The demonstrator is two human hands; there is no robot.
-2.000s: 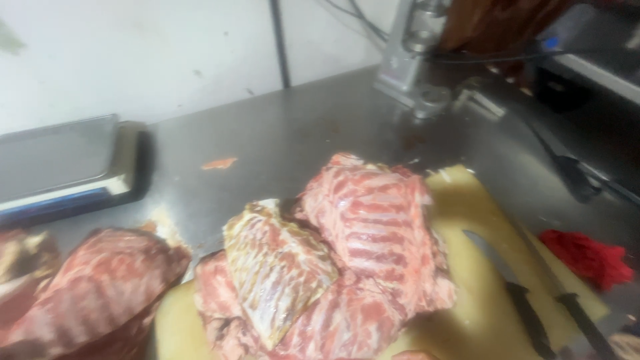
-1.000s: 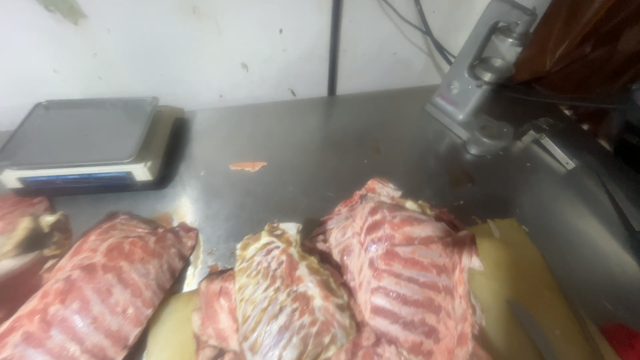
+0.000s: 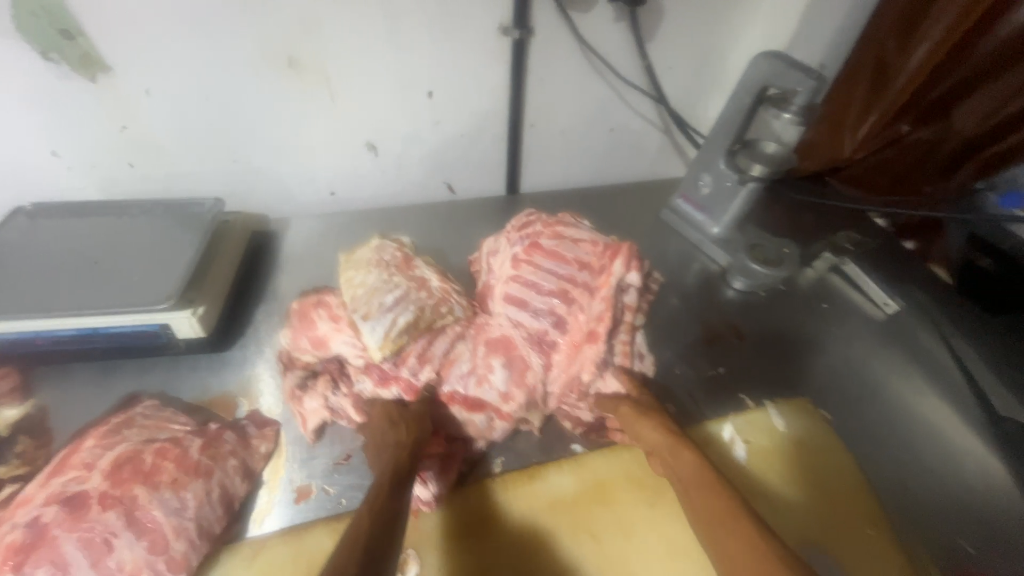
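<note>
A pile of raw rib meat (image 3: 552, 296) lies on the steel table behind a yellowish cutting board (image 3: 576, 512). On its left part rests a paler, yellowish slab of meat (image 3: 400, 296). My left hand (image 3: 400, 428) grips the near edge of the pile, its fingertips hidden against the meat. At the pile's near right side, my right hand (image 3: 636, 408) is on the ribs, with its fingers partly hidden. Another large piece of raw meat (image 3: 136, 488) lies at the lower left, apart from the pile.
A weighing scale (image 3: 104, 264) stands at the back left. At the back right is a grey metal press-like device (image 3: 736, 176), with a small metal piece (image 3: 864, 284) beside it. More meat (image 3: 20, 432) shows at the left edge. Cables hang along the wall.
Both hands have come into view on the meat. The rib pile, over the cutting board before, now lies beyond it on the steel, covering the spot where a small scrap lay.
</note>
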